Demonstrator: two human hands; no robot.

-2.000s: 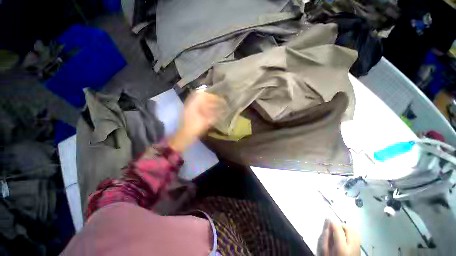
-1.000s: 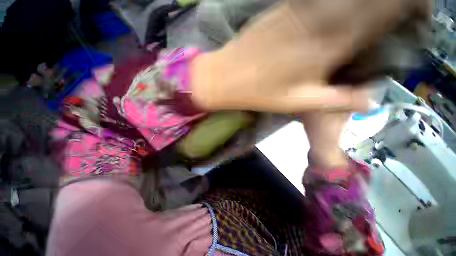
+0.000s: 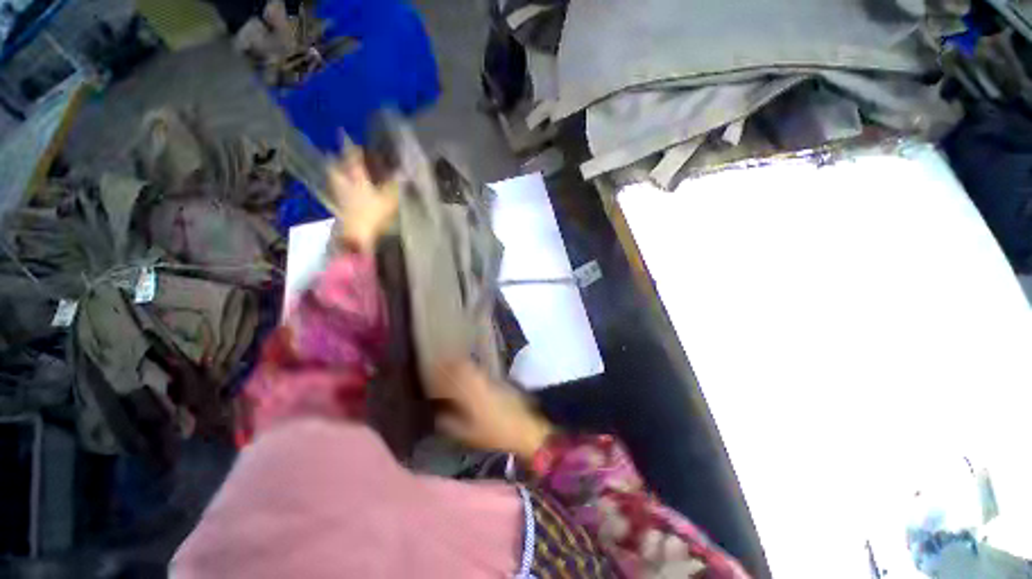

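Note:
A grey-brown garment panel [image 3: 432, 266] hangs in long folds over the white boards at the left of the table, blurred by motion. My left hand [image 3: 364, 204] is at its far left edge, blurred, with the fingers around the cloth. My right hand [image 3: 487, 409] holds its near right side, close to my lap. Some fingertips are hidden in the folds or lost in blur.
The glossy white machine table [image 3: 792, 305] is at the right, with small blurred machine parts at its near end. A grey cloth pile [image 3: 736, 40] lies behind it. Tagged cloth bundles [image 3: 170, 328] and a blue sheet [image 3: 373, 68] are at the left.
The view has swung left. The brown panel has gone from the white table, and cloth is now between both hands over the boards. My right hand has moved left from the machine side.

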